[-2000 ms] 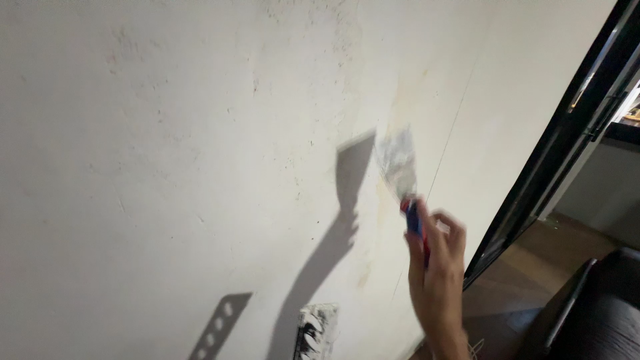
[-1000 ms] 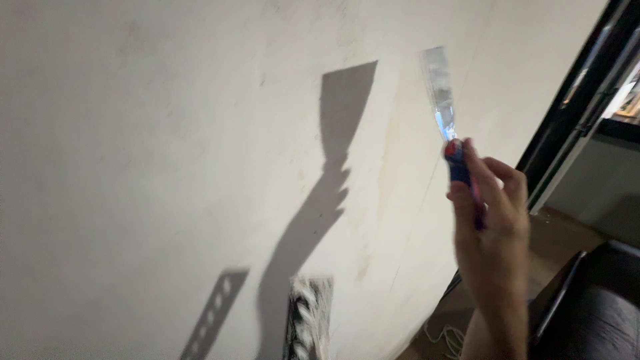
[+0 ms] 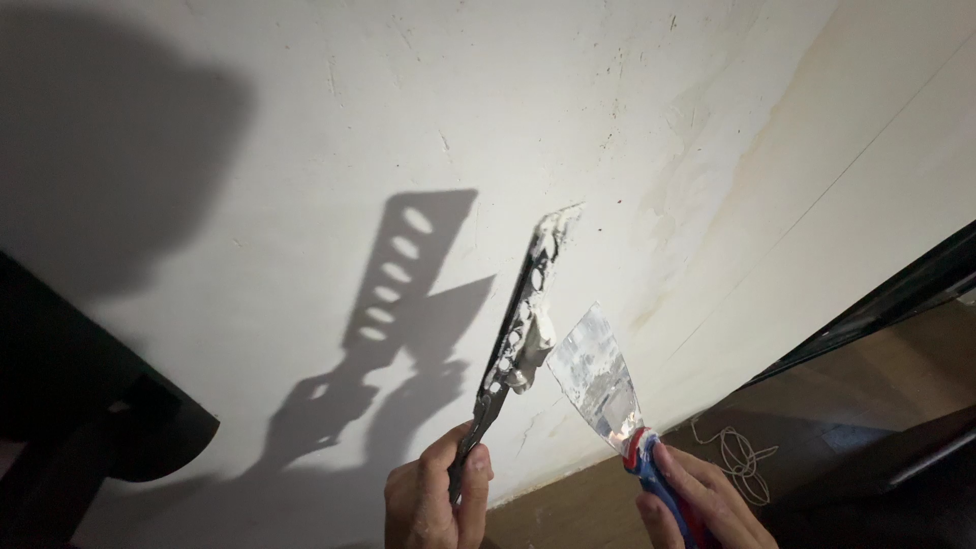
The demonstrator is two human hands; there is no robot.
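My left hand [image 3: 436,488] grips the handle of a black slotted spatula [image 3: 518,320], held upright and nearly edge-on, with a row of oval holes and white paste smeared over it. A thicker lump of paste [image 3: 537,339] clings to its right side. In my right hand [image 3: 705,499] is a putty knife [image 3: 598,374] with a red and blue handle, its metal blade smeared white and tilted up to the left. The blade is close to the lump; whether they touch I cannot tell. Behind both is a white wall [image 3: 305,152] with small scratches, specks and a yellowish streak.
Shadows of both tools and hands fall on the wall. A dark rounded object [image 3: 152,427] stands at the lower left. A coiled pale cord [image 3: 740,457] lies on the brown floor [image 3: 572,496]. A dark frame [image 3: 877,313] runs along the right, with a dark shiny object [image 3: 938,457] below it.
My right hand has brought the putty knife down from beside the wall's right part to the slotted spatula. My left hand has come into view. The view has shifted.
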